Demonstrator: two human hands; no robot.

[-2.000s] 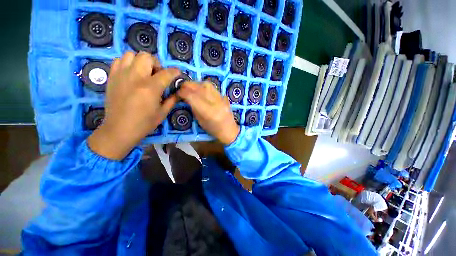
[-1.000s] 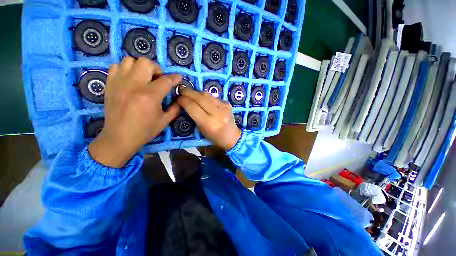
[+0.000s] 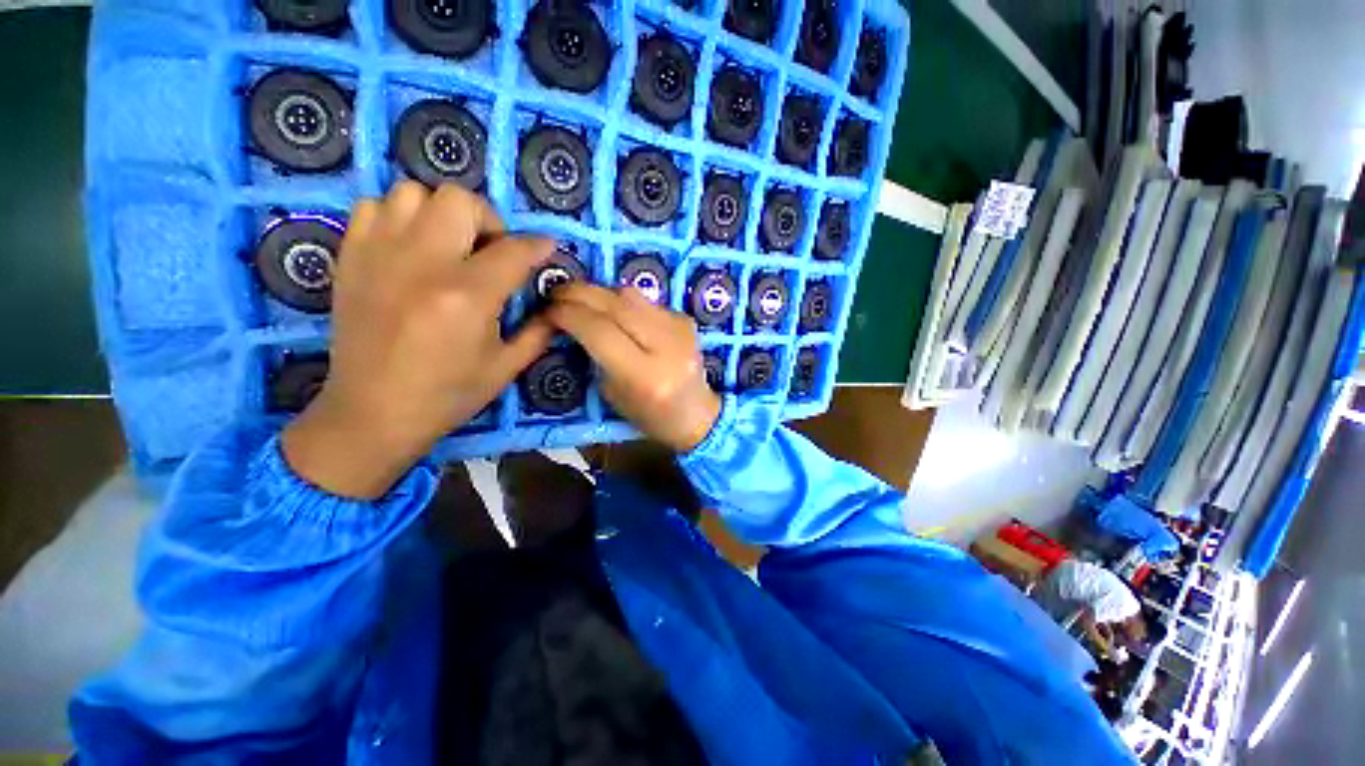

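A bright-blue foam divider tray (image 3: pixel 157 247) lies in front of me, with round black components such as this one (image 3: pixel 303 120) in its square cells. My left hand (image 3: pixel 419 337) is over the tray, thumb and fingers curved around a black component (image 3: pixel 556 279) at a cell near the tray's near side. My right hand (image 3: pixel 636 356) has its fingertips at the same component's lower edge. The component's ringed centre shows between the fingers. My left hand hides the cells beneath it.
The tray lies on a dark-green surface (image 3: pixel 42 225) with a pale strip (image 3: pixel 915 207). Upright grey, white and blue boards (image 3: pixel 1108 322) stand at right. Beyond are a red bin (image 3: pixel 1033 545), a person in a white top (image 3: pixel 1097 590) and a white rack (image 3: pixel 1198 659).
The view has shifted slightly. The component at my fingertips now shows its ringed centre more fully and lies flatter in the cell. Both hands stay at the same cell.
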